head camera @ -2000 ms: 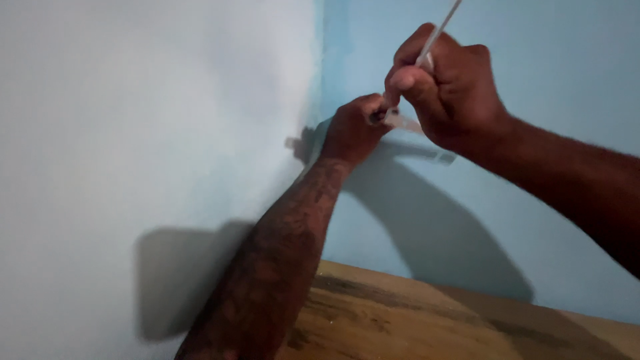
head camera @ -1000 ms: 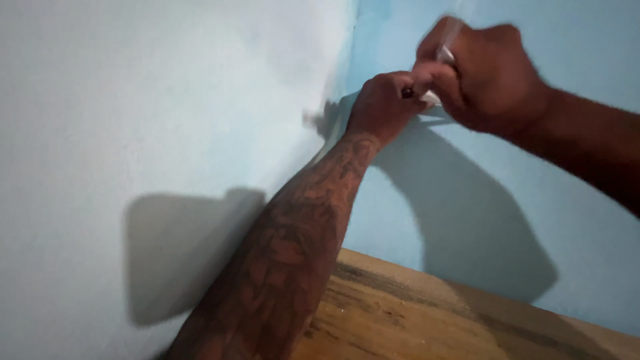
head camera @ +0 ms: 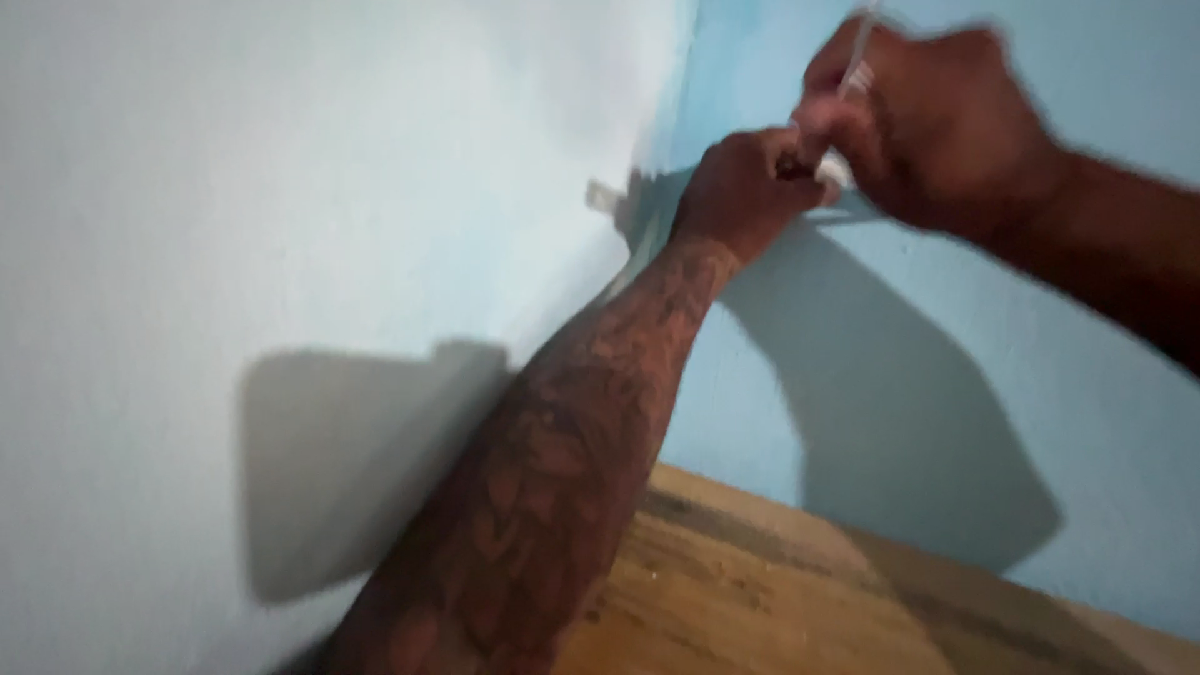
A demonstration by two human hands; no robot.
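Note:
Near the wall corner, my left hand (head camera: 745, 192) is closed around a small, blurred item with a dark round opening; the rest of it is hidden by the fingers. My right hand (head camera: 923, 122) touches the left one from the upper right. Between its thumb and fingers it pinches a thin whitish strand (head camera: 858, 52) that runs up out of view. A small white piece (head camera: 832, 172) shows between the two hands. Left of my left hand, a small pale object (head camera: 603, 197) is at the white wall.
A whitish wall (head camera: 328, 187) stands on the left and a light blue wall (head camera: 1106, 450) on the right, meeting in a corner behind my hands. A wooden surface (head camera: 712, 581) lies below, against the blue wall. Shadows fall on both walls.
The thin strand above my right hand shows long again, as it did two seconds ago; one second ago it was a short blur. Both hands have stayed together near the corner.

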